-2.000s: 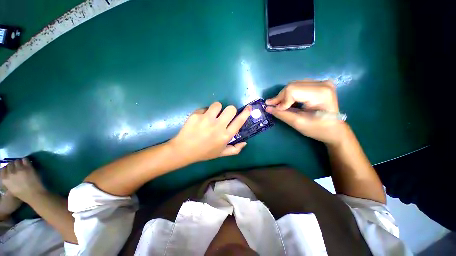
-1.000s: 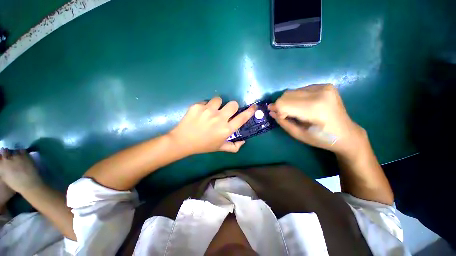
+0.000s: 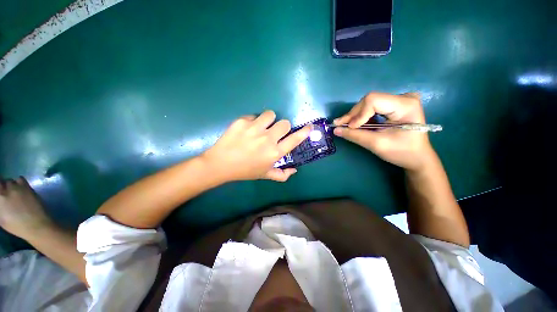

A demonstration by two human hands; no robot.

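A small dark handset body (image 3: 321, 147) lies tilted on the green bench, with a bright white disc (image 3: 315, 135) near its right end and white marks at its left end. My left hand (image 3: 250, 148) holds it from the left, index fingertip beside the disc and thumb at the lower edge; the fingers hide part of it. My right hand (image 3: 388, 129) holds a slim tool (image 3: 421, 128) like a pen, nearly level. The tool's thin front end is at the handset's upper right corner; its pale rear end sticks out to the right.
A smartphone (image 3: 363, 27) lies beyond my hands at the top edge. A curved, worn pale strip (image 3: 52, 30) crosses the upper left. Another person's forearm and hand (image 3: 24, 210) are at the left edge. Dark cloth or shadow fills the right side.
My right hand has turned, so the tool now shows at full length instead of mostly hidden. My left hand stays on the handset. The other person's hand has shifted left.
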